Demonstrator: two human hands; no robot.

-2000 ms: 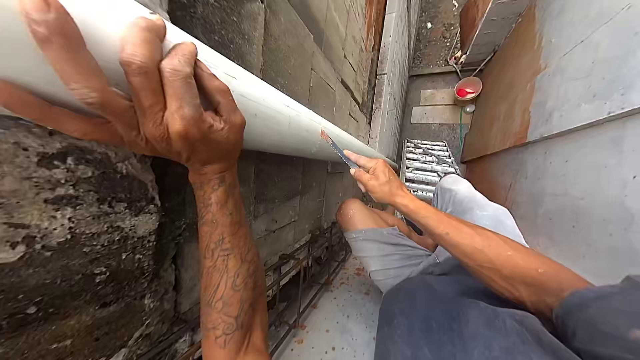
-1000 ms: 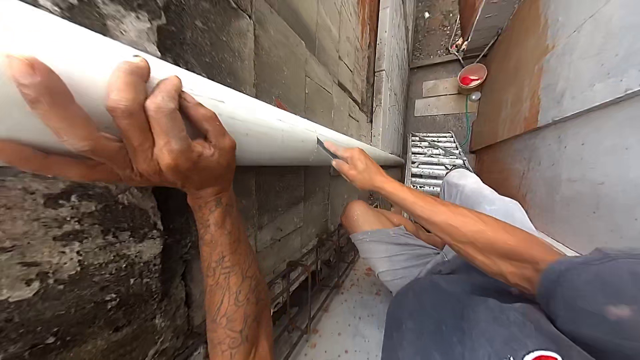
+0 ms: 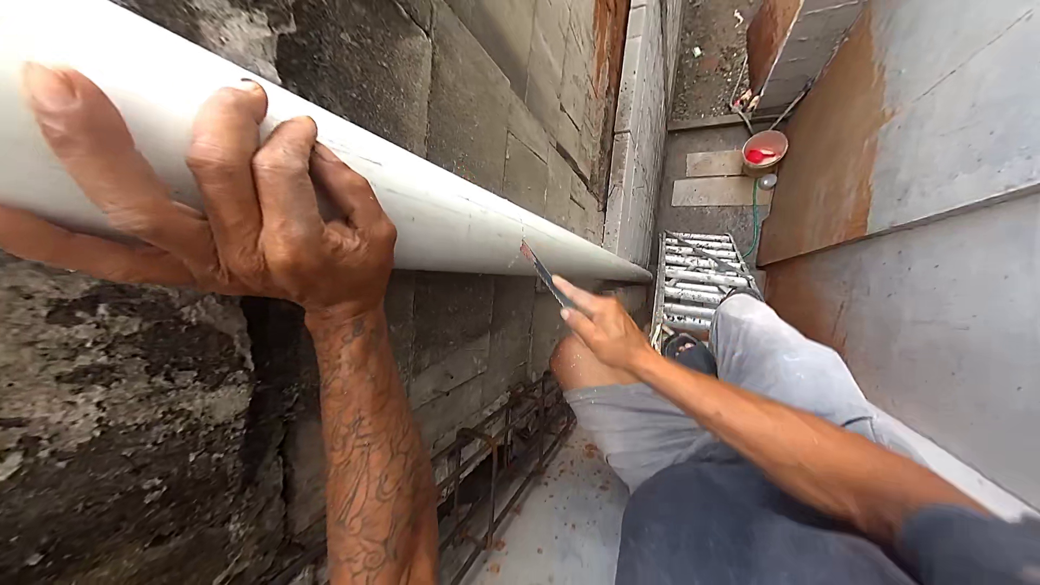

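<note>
A long white plastic pipe (image 3: 455, 215) slants from the upper left down to the middle of the view, in front of a block wall. My left hand (image 3: 284, 203) is wrapped around its thick near part, fingers spread over the surface. Farther along, my right hand (image 3: 605, 321) grips a thin dark saw blade (image 3: 546, 272), index finger stretched along it. The blade's tip touches the pipe's side at a fine line that crosses the pipe. The handle end is hidden in the hand.
An aluminium ladder (image 3: 699, 280) stands below by my feet. Rusty rebar (image 3: 491, 463) runs along the wall beside my knee. A bucket (image 3: 764, 152) with something red inside sits beyond, near a green hose (image 3: 756, 219). A grey wall (image 3: 934, 325) rises at the right.
My right hand and the blade have shifted slightly along and against the pipe between frames. My left hand has kept its hold on the pipe.
</note>
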